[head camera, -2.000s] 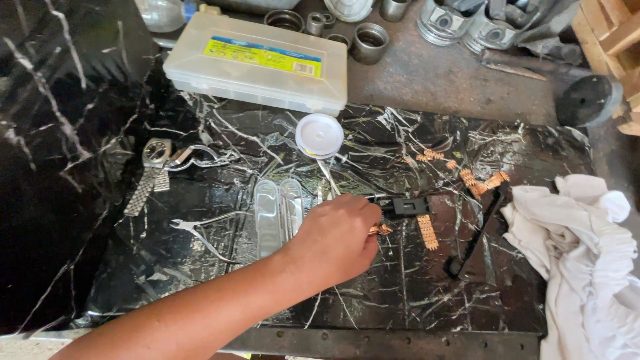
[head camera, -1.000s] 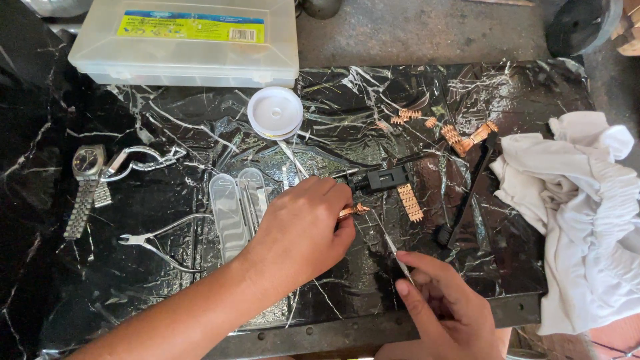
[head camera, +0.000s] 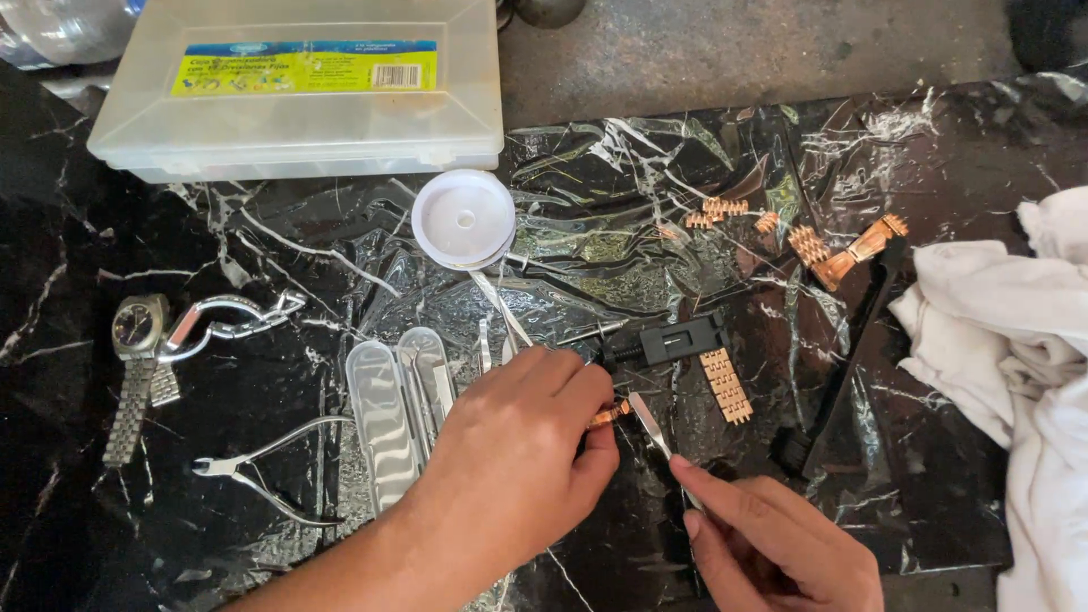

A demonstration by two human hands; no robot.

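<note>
Between thumb and fingers, my left hand (head camera: 527, 433) pinches a small rose-gold watch band piece (head camera: 610, 415). My right hand (head camera: 765, 527) holds a slim metal tool with a flat blade (head camera: 650, 421), its tip beside that piece. Just beyond lies a black watch band link remover (head camera: 671, 340), with a rose-gold band section (head camera: 725, 387) at it. More rose-gold links (head camera: 722, 210) and a clasp piece (head camera: 860, 248) lie farther back. Left of my left hand are an open clear plastic case (head camera: 382, 425) holding thin tools, and metal nippers (head camera: 229, 466).
A steel wristwatch (head camera: 136, 327) and a silver metal clasp (head camera: 229, 323) lie at the left. A translucent organizer box (head camera: 297, 127) stands at the back left, near a white round spool (head camera: 465, 219). A black brush (head camera: 837, 399) and a white cloth (head camera: 1020, 340) are at the right.
My right hand, not in view two seconds ago, has come in from the lower right with the metal tool, whose blade is now beside the piece in my left hand. The view has moved closer.
</note>
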